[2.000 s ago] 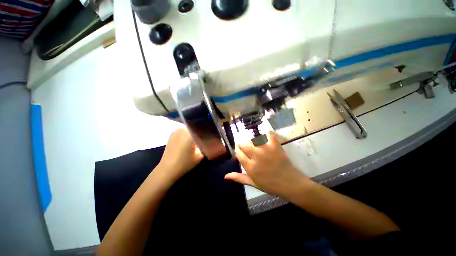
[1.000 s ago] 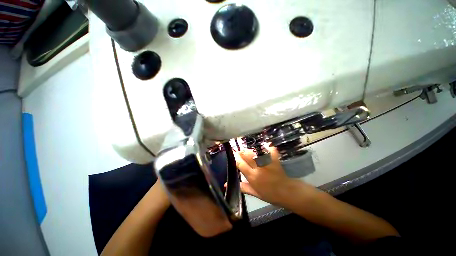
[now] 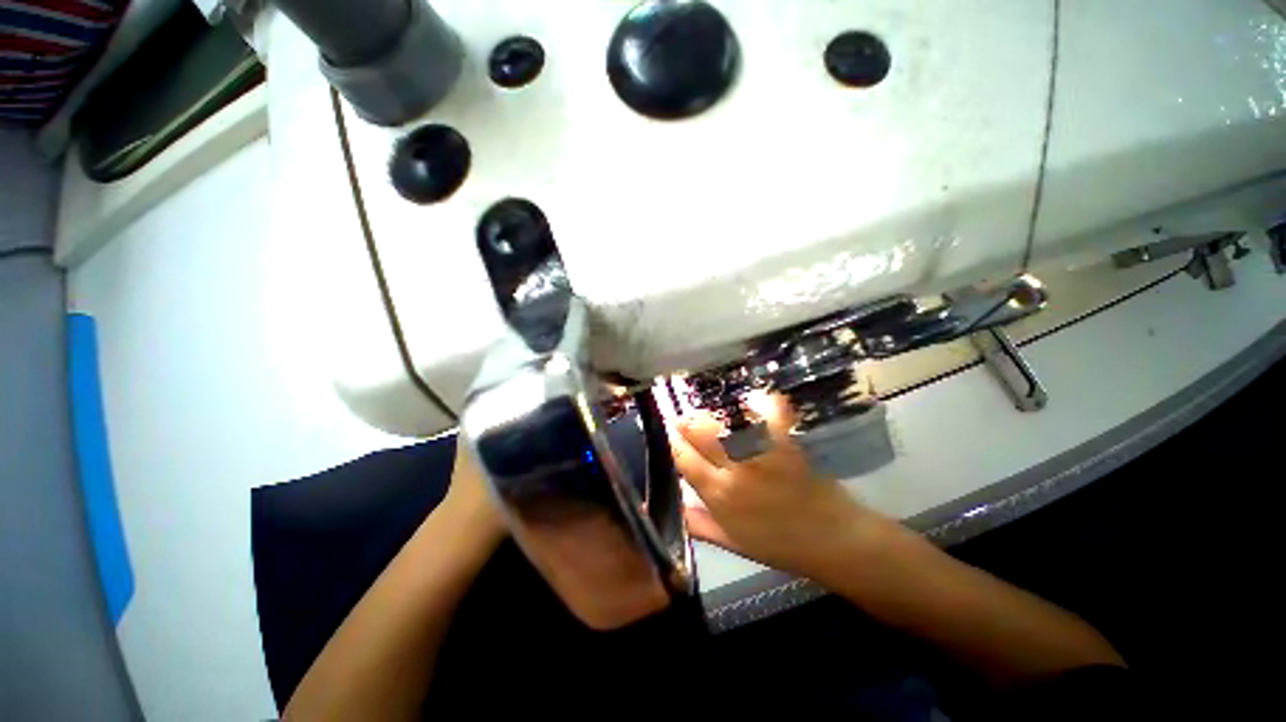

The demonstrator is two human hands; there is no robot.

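Observation:
A dark fabric panel lies on the white table and hangs over its front edge. The sewing machine head fills the upper view; its shiny curved guard blocks part of the work. My right hand is beside the lit presser foot area, fingertips near the needle; what its fingers touch is hard to see. My left hand is mostly hidden behind the guard and machine head, over the fabric; its fingers do not show.
The thread snips lie on the bed, partly hidden by the machine head. Blue tape runs along the left table edge. A measuring strip follows the front edge. A small metal fitting is at the far right.
Since two seconds ago the view has shifted closer over the machine head, so the guard now hides more of my left hand and the snips are partly covered. My right hand stays near the presser foot.

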